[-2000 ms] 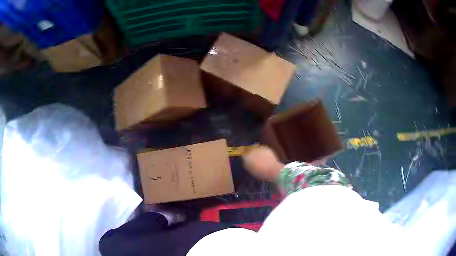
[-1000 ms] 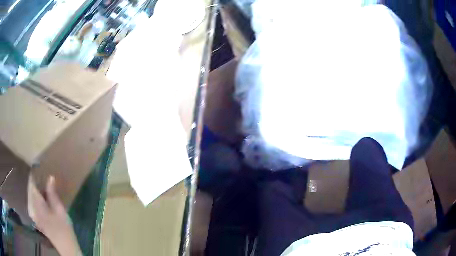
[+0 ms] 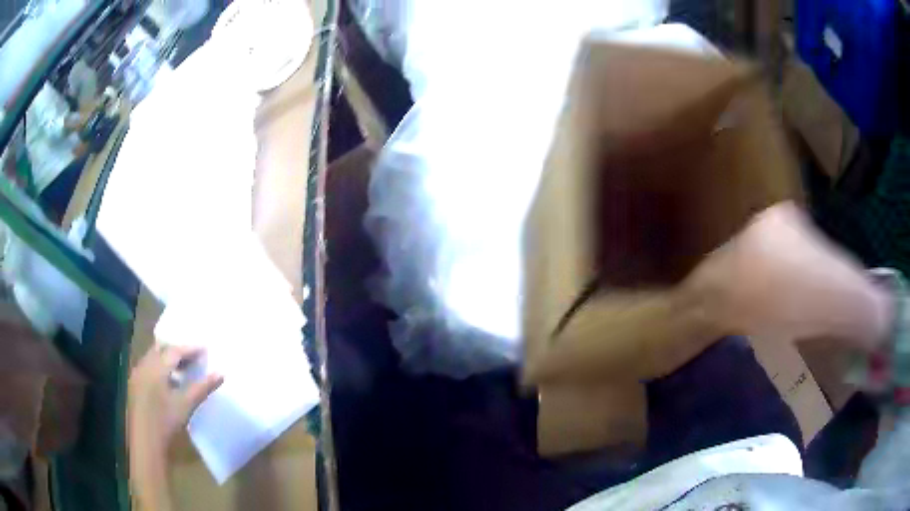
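Observation:
My right hand [image 3: 798, 269] is blurred and grips the near rim of an open, empty-looking cardboard box [image 3: 569, 200], its dark inside facing me. The box is held above my lap, in front of the white sheet stack [image 3: 479, 150] in its clear bag [image 3: 409, 200]. My left hand [image 3: 180, 389] is at the left on the brown bench, fingers curled and pinching the edge of a white sheet [image 3: 239, 359]. The sheet's lower corner is tilted over the bench. The sheets are overexposed, so their layers cannot be told apart.
A round white fan [image 3: 264, 45] stands at the bench's top. The bench edge [image 3: 319, 250] runs down between my hands. A dark brown box [image 3: 35, 389] is at the left rim. A small carton [image 3: 592, 419] is below the held box. A blue crate [image 3: 848, 60] is upper right.
My left hand has let go of the printed box at the left and moved to the sheets on the bench. My right hand has come into view with the open box.

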